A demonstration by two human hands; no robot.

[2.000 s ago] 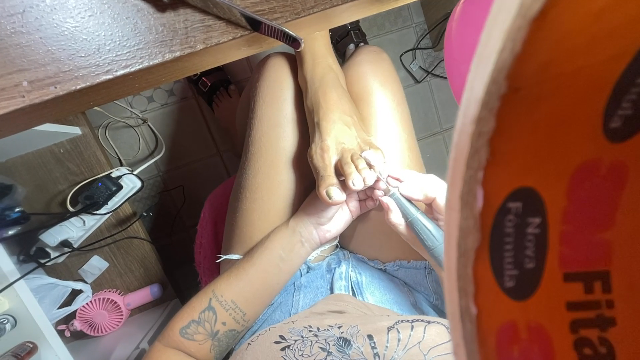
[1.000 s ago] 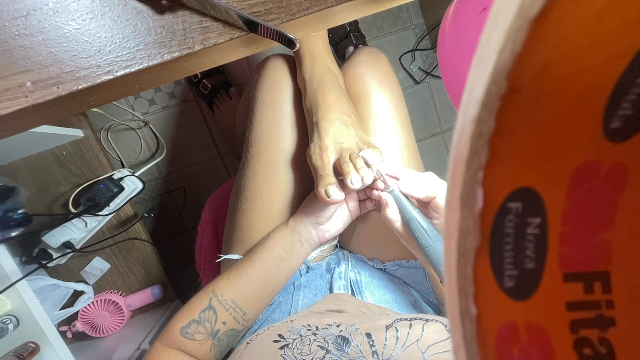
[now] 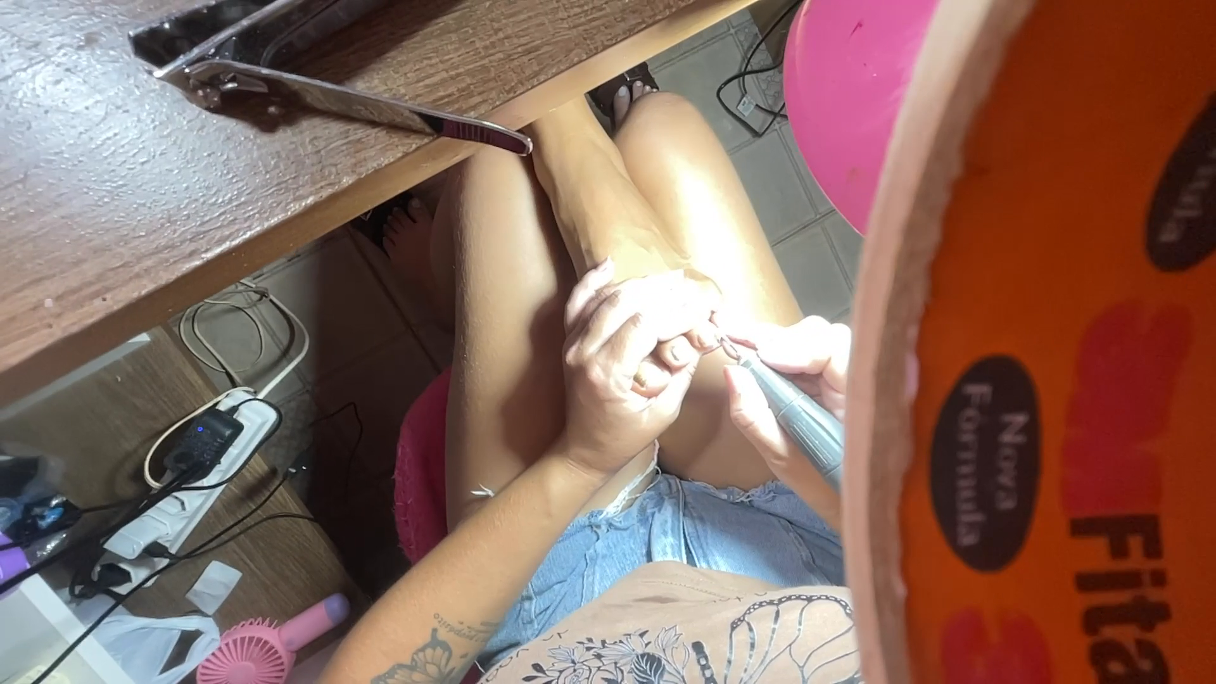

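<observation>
Another person's bare foot [image 3: 603, 204] rests over the lap, its toes toward the camera wearer. My left hand [image 3: 622, 356] is wrapped over the front of the foot, fingers across its top, with some toes showing below them. In my right hand [image 3: 784, 375] is a grey pen-like electric nail drill handpiece [image 3: 793, 418], its tip at one of the small toes. Bright light washes out part of the toes, so exact contact of the tip cannot be told. The rear of the handpiece is hidden behind an orange tape roll.
The large orange roll [image 3: 1054, 285] blocks the right side. A wooden tabletop [image 3: 380, 57] with a metal tool [image 3: 361, 103] spans the upper left. Lower left are a power strip [image 3: 195, 484], cables and a pink handheld fan [image 3: 252, 651]. A pink rounded object [image 3: 850, 95] is upper right.
My left hand has moved from beneath the toes to over the front of the foot, with its fingers wrapped across the top. My right hand still holds the handpiece at the small toes.
</observation>
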